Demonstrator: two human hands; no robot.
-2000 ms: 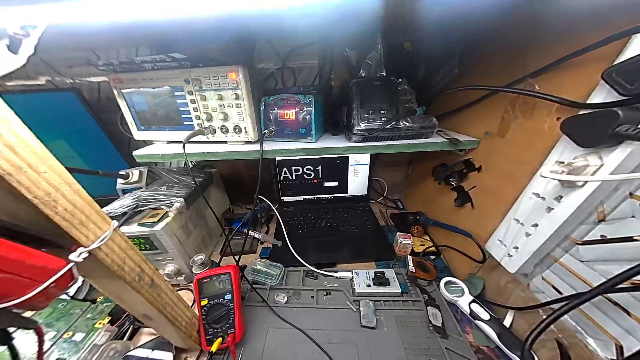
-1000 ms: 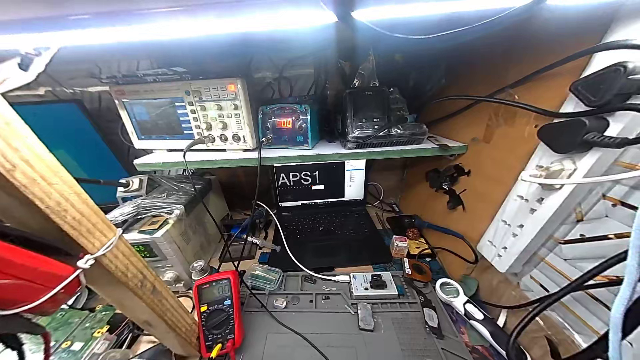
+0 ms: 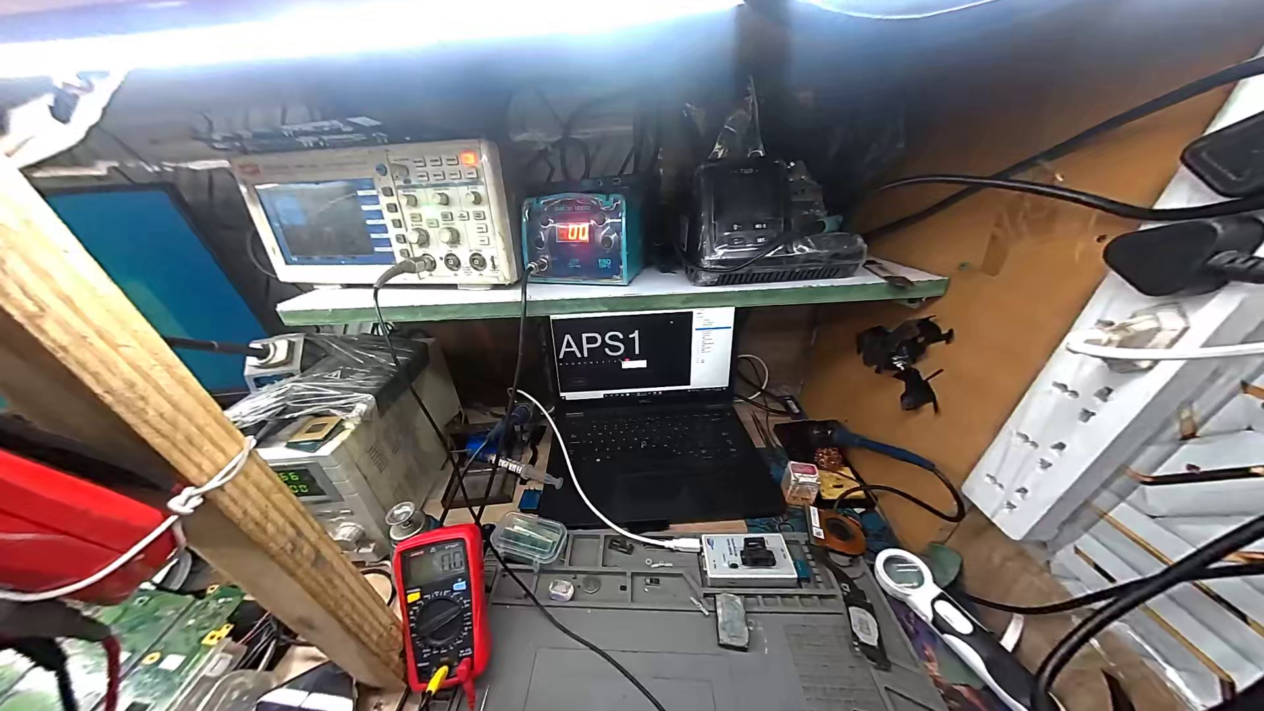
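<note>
Neither of my hands shows in the head view. A grey silicone repair mat (image 3: 612,642) lies at the bottom centre. On its back edge sits a white chip programmer with a black socket (image 3: 749,560), a white cable plugged into its left side. A small grey block (image 3: 732,621) lies just in front of it. The red digital multimeter (image 3: 441,605) stands at the mat's left, with a yellow and a red plug at its bottom. Behind the mat an open black laptop (image 3: 657,464) has its screen lit. A clear plastic box (image 3: 529,539) rests on the mat's back left corner.
A shelf (image 3: 612,296) above the laptop bears an oscilloscope (image 3: 375,212), a soldering station with a red display (image 3: 583,237) and a plastic-wrapped black device (image 3: 755,217). A wooden post (image 3: 197,434) slants across the left. At right are a magnifier (image 3: 948,627), a power strip (image 3: 1057,415) and black cables.
A pale blue cable seen at the right edge one second ago is out of view. The things on the bench have not plainly moved.
</note>
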